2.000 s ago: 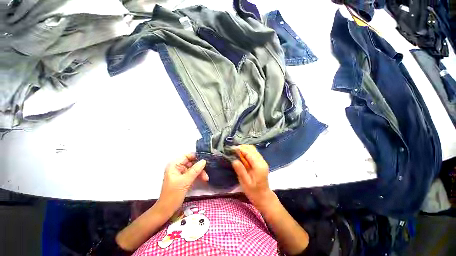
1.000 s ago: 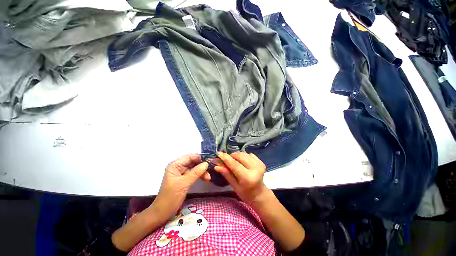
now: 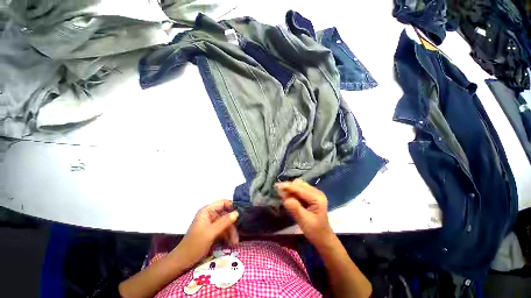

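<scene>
The inside-out denim garment (image 3: 262, 110) lies spread on the table before me, grey-green inside with dark blue edges. Its lower corner hangs at the table's front edge. My left hand (image 3: 214, 224) pinches the dark blue edge at that corner between thumb and fingers. My right hand (image 3: 305, 208) is just right of it, at the hem, with thumb and fingertips close together on or beside the grey-green cloth. Whether it grips the cloth is unclear. No tool shows clearly in it; the inside of the palm is hidden.
A dark blue garment with buttons (image 3: 460, 157) lies at the right and hangs over the front edge of the white table (image 3: 116, 180). A pale grey heap (image 3: 52, 58) is at the left. Dark garments (image 3: 495, 43) lie at the far right.
My right hand has moved right, away from my left hand, which still pinches the corner. The orange thing seen earlier in my right hand no longer shows clearly. The view has shifted slightly.
</scene>
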